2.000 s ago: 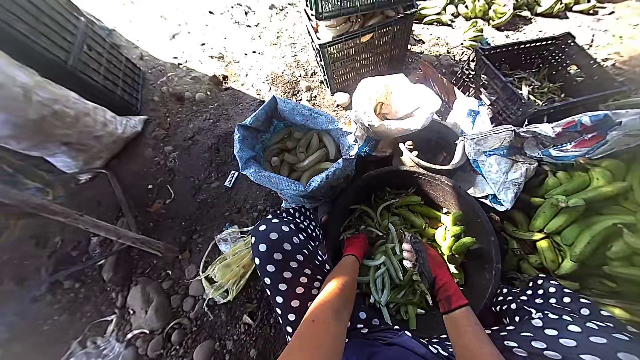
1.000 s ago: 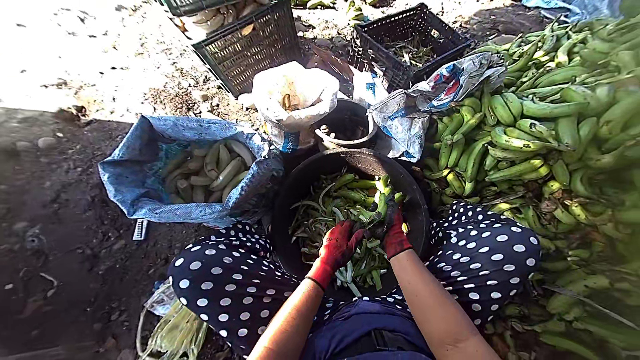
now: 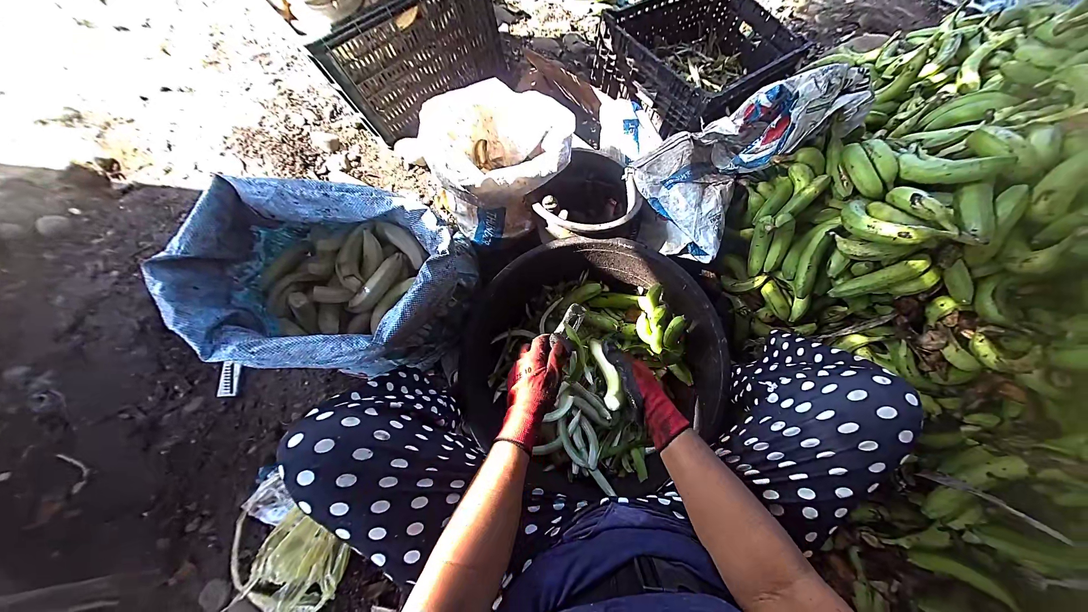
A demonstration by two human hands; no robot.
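A black tub (image 3: 718, 340) between my legs holds green bananas (image 3: 659, 323) and many peel strips (image 3: 586, 433). My left hand (image 3: 535, 382), in a red and dark glove, is closed on a small tool (image 3: 571, 319) with a greyish end; its exact kind cannot be told. A partly peeled green banana (image 3: 607, 374) lies upright between the hands, with my right hand (image 3: 650, 395), gloved alike, closed round its right side. The right fingertips are partly hidden.
A blue woven sack (image 3: 191, 280) of peeled bananas stands at the left. Behind the tub are a white sack (image 3: 501, 127), a bucket (image 3: 633, 204) and a black crate (image 3: 612, 51). Another crate (image 3: 408, 68) stands farther left. A large heap of green bananas (image 3: 892, 212) fills the right.
The view has shifted toward the banana heap. My hands, close together a second ago, are now apart, with a pale peeled stretch of banana showing between them.
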